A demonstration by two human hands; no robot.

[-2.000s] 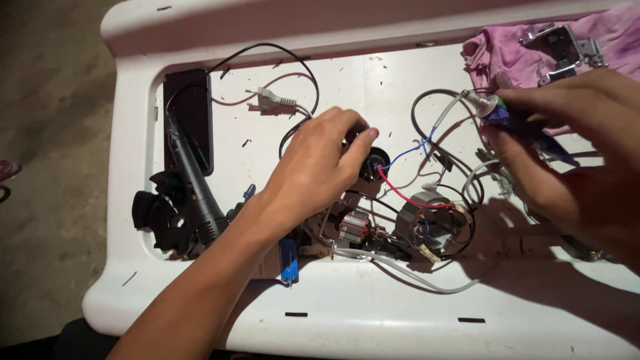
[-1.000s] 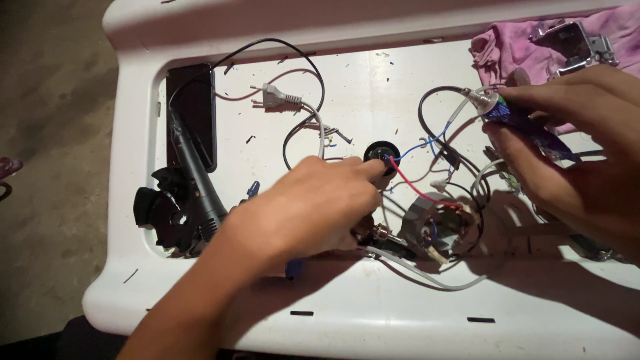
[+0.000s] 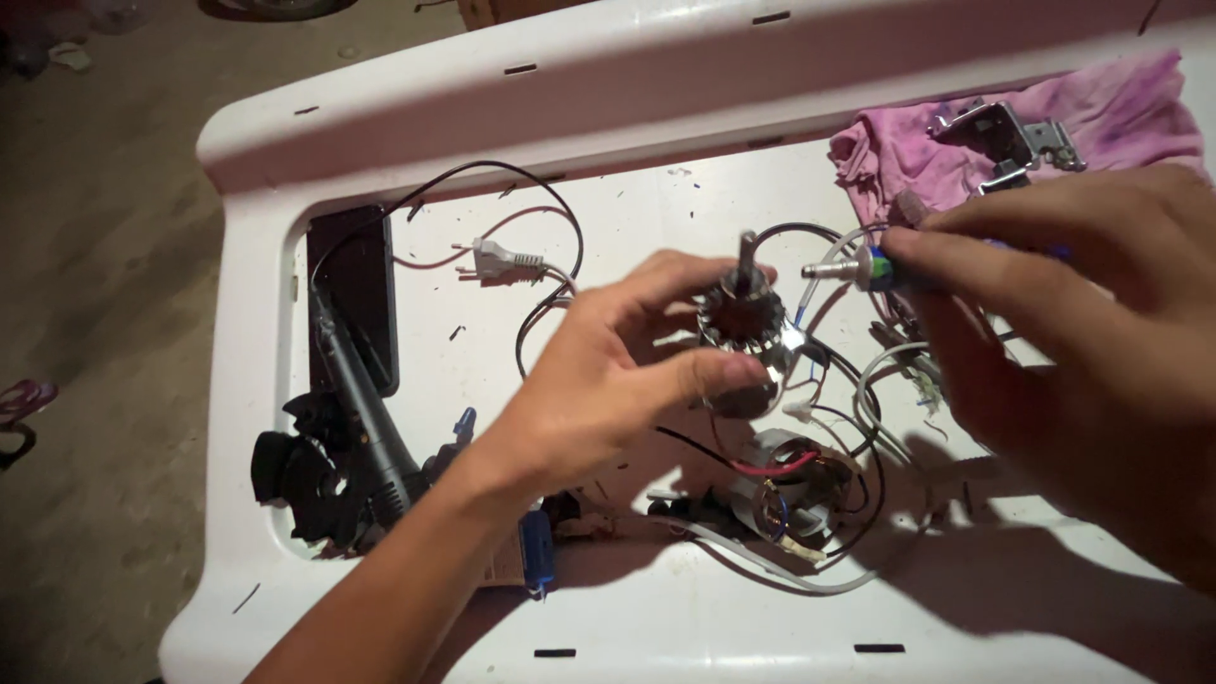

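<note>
My left hand [image 3: 617, 370] grips a motor armature [image 3: 743, 323] with a metal shaft, raised above the white surface. Close to its right, my right hand [image 3: 1054, 304] holds a slim tool with a metal tip [image 3: 836, 271] and a blue-green body, mostly hidden by the fingers. The tip points left toward the shaft, with a gap between them. Below the armature lies a motor stator [image 3: 798, 484] with red, blue and black wires. A grey cable [image 3: 760, 570] curves under it. A small white connector [image 3: 800, 410] lies above the stator.
A black soldering iron [image 3: 366, 408] rests at the left, across a dark phone-like slab [image 3: 351, 285]. Black plastic parts [image 3: 313, 475] lie by it. A white two-pin plug [image 3: 508, 262] is farther right. Metal brackets [image 3: 1007, 138] sit on a pink cloth [image 3: 883, 157]. A blue part [image 3: 538, 551] lies near my left forearm.
My left hand has picked up the armature and raised it near the right hand. The tool's metal tip now shows in my right hand. The view has shifted.
</note>
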